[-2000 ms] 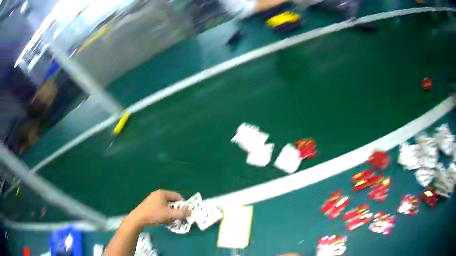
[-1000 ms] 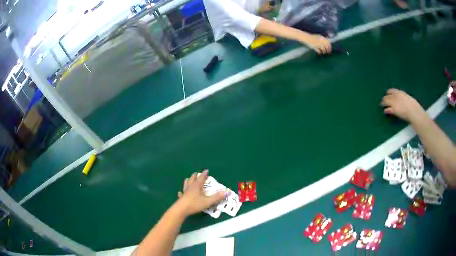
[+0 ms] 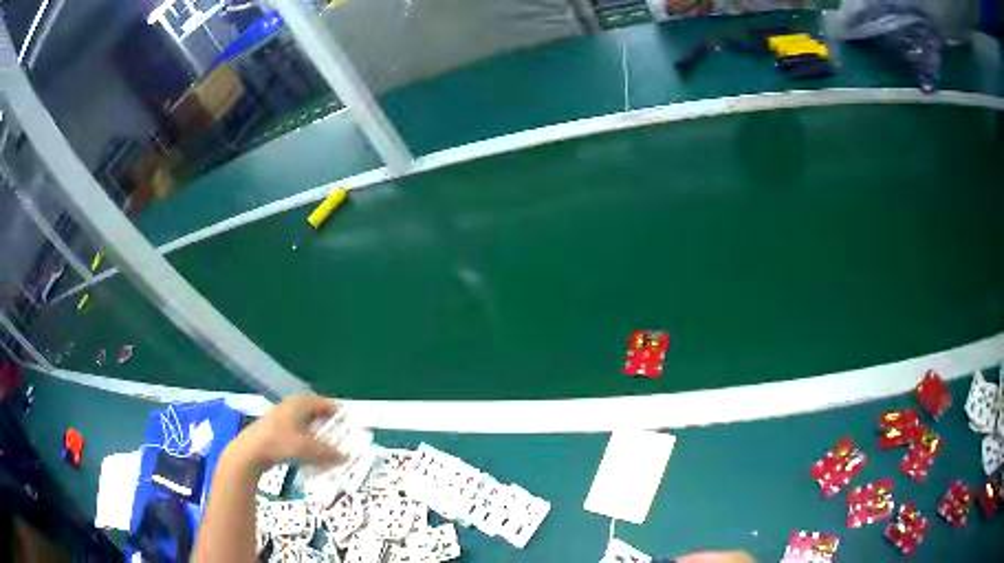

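My left hand (image 3: 281, 434) is at the lower left, its fingers on white perforated plates (image 3: 350, 449) above a heap of similar plates (image 3: 380, 511) on the green bench. A row of overlapping plates (image 3: 479, 497) lies right of the heap. My right hand (image 3: 716, 558) is mostly cut off by the bottom edge; its fingertips are hidden. A white plate (image 3: 625, 552) lies left of it, partly cut off. Red circuit boards (image 3: 870, 503) lie spread on the bench at right. One red board (image 3: 646, 353) is on the green belt.
A blank white sheet (image 3: 630, 475) lies between my hands. A blue tray (image 3: 187, 467) holds dark items and white cord. More plates (image 3: 983, 401) are at far right. A yellow cylinder (image 3: 328, 208) is by the far rail. A slanted post (image 3: 165, 275) stands left. Black and yellow items (image 3: 798, 53) lie opposite.
My left hand has moved from the belt to the bench heap, and the white plates are gone from the belt. The arms reaching over the belt at top and right are out of view.
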